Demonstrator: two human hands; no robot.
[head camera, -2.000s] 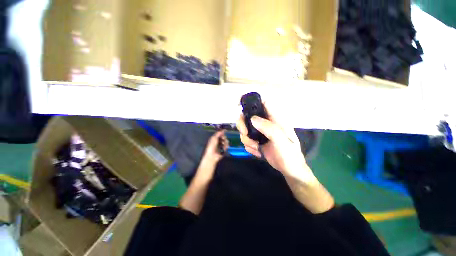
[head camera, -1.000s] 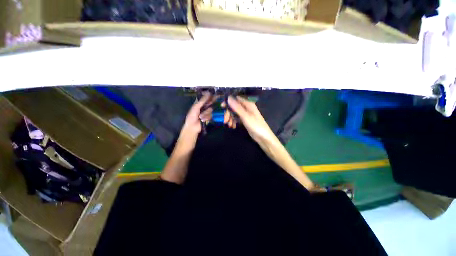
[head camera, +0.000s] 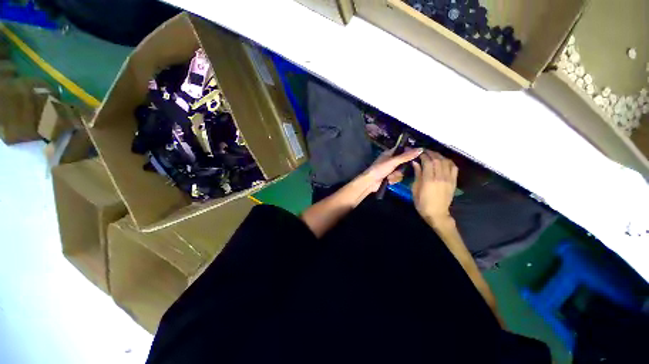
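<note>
My left hand (head camera: 386, 172) is over my lap below the bench edge, closed around a slim dark tool (head camera: 382, 190), possibly the hammer's grip; its head cannot be made out. My right hand (head camera: 435, 183) is close beside it, back of the hand up, with its fingers bent over a small dark part that looks like the black housing (head camera: 414, 161). The fingers hide most of this part. The fingertips of both hands meet at it.
White bench (head camera: 455, 92) runs diagonally above my hands. Trays hold black caps (head camera: 498, 43) and cream caps (head camera: 619, 106). A deep carton (head camera: 245, 92) of mixed black and pink parts stands left. A blue stool (head camera: 569, 291) is at lower right.
The black housing was held up at the bench edge in my right hand, then lowered to my left hand over the lap. The view has since swung left, bringing more of the deep carton into sight.
</note>
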